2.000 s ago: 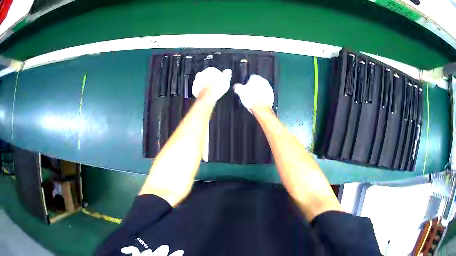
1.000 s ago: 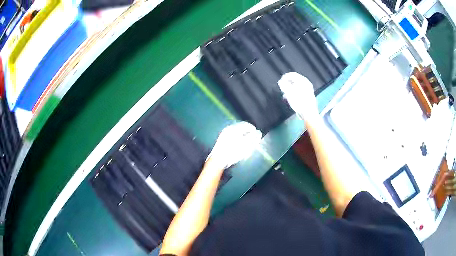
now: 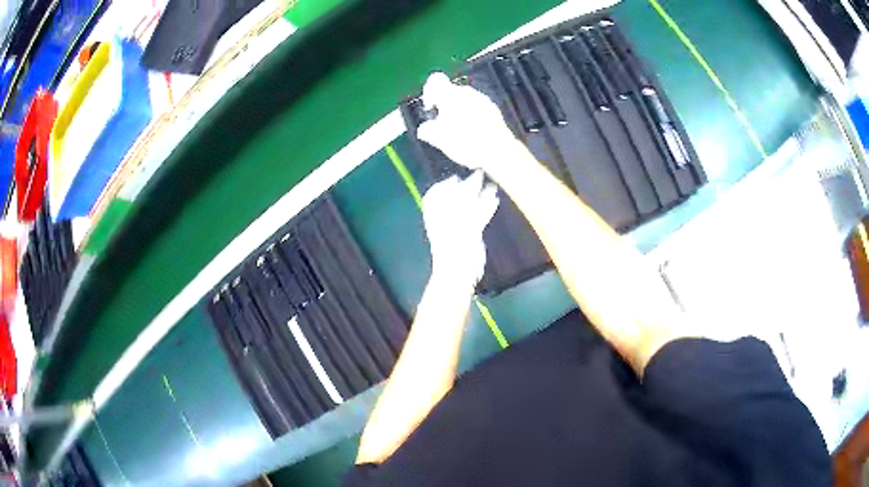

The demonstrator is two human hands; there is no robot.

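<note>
A black slotted foam tray [image 3: 610,176] lies on the belt at centre right, with several black cylindrical units [image 3: 530,100] in the far part of its slots. My right hand [image 3: 465,122], in a white glove, is over its far left corner, fingers bent around a small dark end; whether it grips it is unclear. My left hand [image 3: 459,211], also gloved, is just below, over the tray's left edge. Something dark shows between the hands, mostly hidden. A second slotted tray [image 3: 357,333] lies to the left, with several units in its far part and a white strip.
The green belt [image 3: 171,418] runs under both trays, with a pale rail [image 3: 238,238] along its far side. Blue, yellow and red bins [image 3: 95,133] stand at upper left. A white machine top [image 3: 753,257] is at right, with an orange-brown part at the picture's edge.
The view has shifted. My right hand has moved from the right tray's near side to its far left corner. My left hand has moved from between the trays onto that tray's left edge.
</note>
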